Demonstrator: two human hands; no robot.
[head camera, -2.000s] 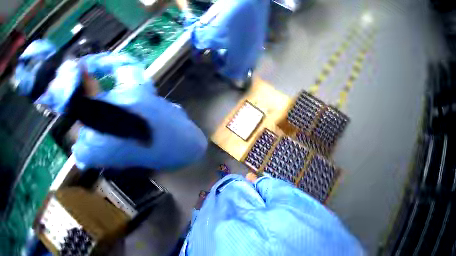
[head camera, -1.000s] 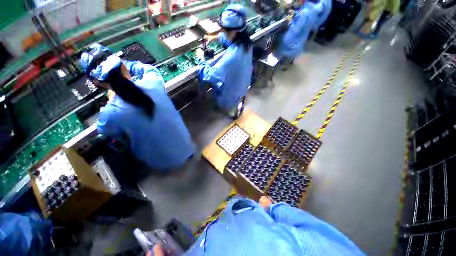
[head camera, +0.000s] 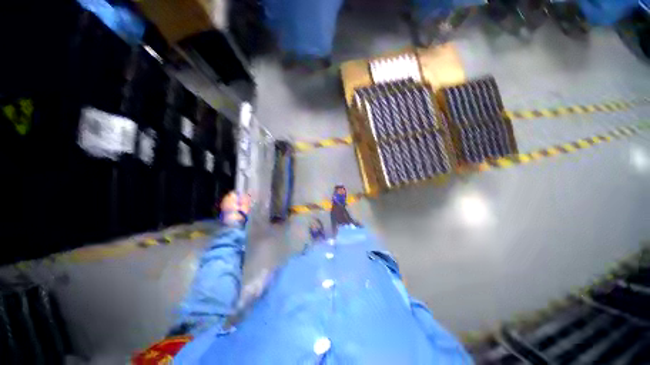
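Note:
My left hand (head camera: 235, 207) is closed around the near end of the silver-grey trolley handle (head camera: 244, 153), left of centre. A narrow blue and black trolley deck (head camera: 282, 182) shows just right of the handle. Black totes with white labels (head camera: 107, 133) stand in a row at the left, beyond the handle. The image is blurred. My right hand is not in view; only the blue smock shows on that side.
Open cartons with rows of dark round parts (head camera: 410, 135) stand on the floor ahead. Yellow-black tape (head camera: 570, 146) crosses the grey floor. People in blue smocks (head camera: 303, 25) are at the top edge. Dark racks (head camera: 584, 321) are at the lower right.
My view has turned left and down. The black totes and trolley handle have come into view, with my left hand on the handle. My right hand has left the picture.

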